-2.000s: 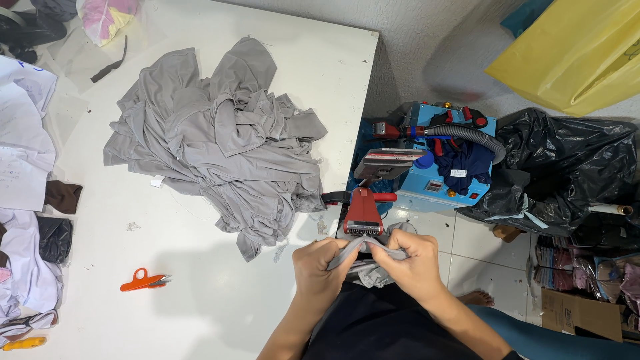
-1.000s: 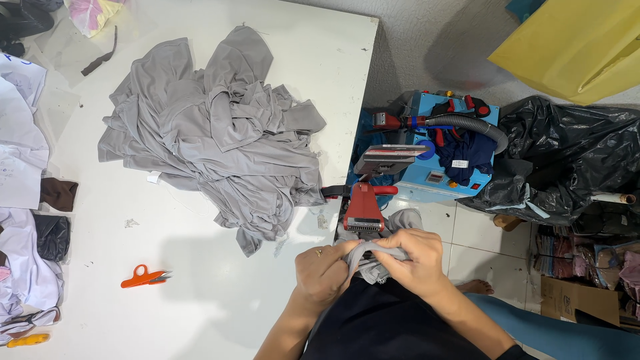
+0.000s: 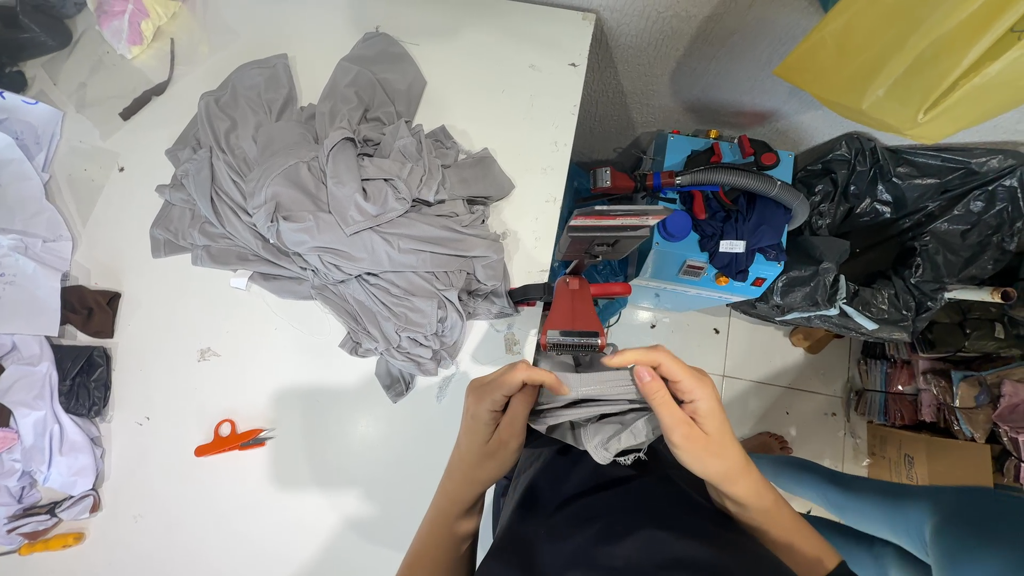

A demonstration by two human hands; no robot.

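Note:
Just below the toothed head of a red thread-trimming device [image 3: 574, 320], a gray garment [image 3: 596, 408] is stretched between my two hands over my lap. My left hand [image 3: 512, 400] pinches the stitched band at its left end. The band's right end is held by my right hand [image 3: 672, 392], between thumb and fingers. Loose threads hang from the lower edge of the fabric. A large pile of gray garments [image 3: 320, 192] lies on the white table [image 3: 344, 480], and orange thread snips [image 3: 232, 438] rest to the left of my hands.
Right of the table stands a light-blue machine [image 3: 704, 264] with a gray corrugated hose [image 3: 744, 180] and dark blue cloth. Black plastic bags [image 3: 904, 216], a cardboard box [image 3: 928, 456] and bundled fabrics are farther right. Papers and light fabric line the table's left side.
My hands have moved slightly down and apart, away from the red head. The gray band, bunched between them before, is now spread out straight. The pile and the snips have not moved.

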